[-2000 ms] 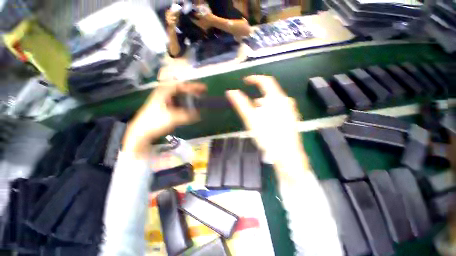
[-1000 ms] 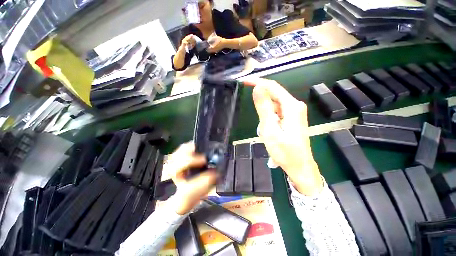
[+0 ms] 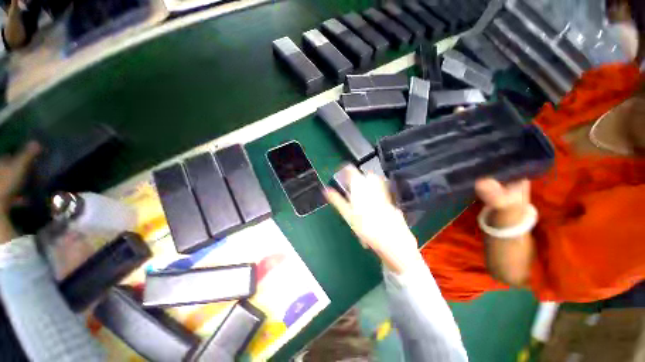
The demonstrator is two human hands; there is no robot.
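My left hand (image 3: 20, 180) is blurred and cut off at the left edge. It holds a dark device housing (image 3: 79, 157), also blurred, over the green belt. My right hand (image 3: 371, 215) is over the bench at centre right, fingers apart, with nothing visible in it. Its fingertips are over the ends of grey-black units (image 3: 344, 178); contact is unclear. Just right of them is a dark open tray-like part (image 3: 467, 152) with long inner ribs, held by another person. It covers part of the units.
Three dark units (image 3: 207, 194) stand side by side on the printed sheet (image 3: 297, 269), with several loose ones below. A pump bottle (image 3: 102, 212) is beside my left forearm. A smartphone (image 3: 297, 177) lies on the green mat. A person in orange (image 3: 566, 212) is at right. Units line the belt.
The view has swung right and down. My left hand and the housing are now at the far left. My right hand has moved over the right-hand units. The person in orange and the ribbed tray have appeared.
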